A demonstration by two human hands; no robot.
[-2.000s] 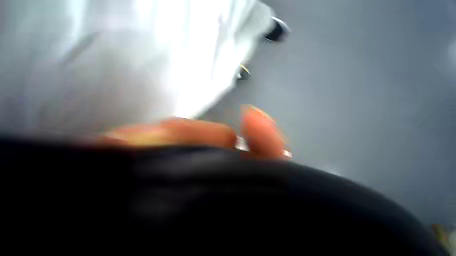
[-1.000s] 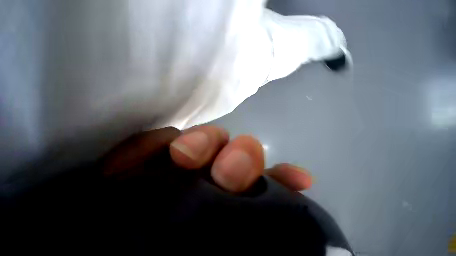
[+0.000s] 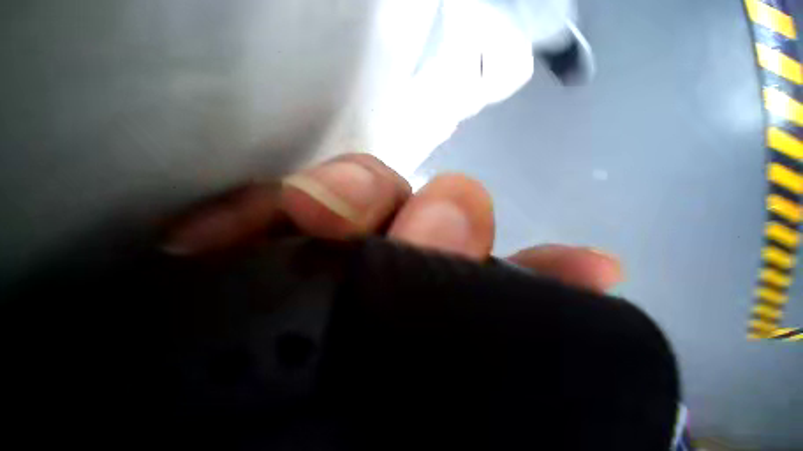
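Note:
A dark, rounded headset [image 3: 493,352] fills the lower part of the view, close to the lens. Two round dark holes show faintly on its left part. Bare fingers of one hand [image 3: 440,216] curl over its upper edge, with fingernails facing the camera, and one fingertip pokes out at the right behind the edge. I cannot tell whether this is my left or right hand. The palm and wrist are hidden. No second hand can be made out.
Pale cloth, perhaps a smock [image 3: 458,79], fills the upper left, blurred and partly overexposed. A dark shoe-like shape [image 3: 568,62] lies at its end. Glossy grey floor [image 3: 669,176] spreads at the right, with yellow-black striped tape [image 3: 782,176] along the right edge.
The fingers still grip the dark edge and now sit a little higher than one second ago. The dark shell reaches farther right. Striped floor tape has come into view.

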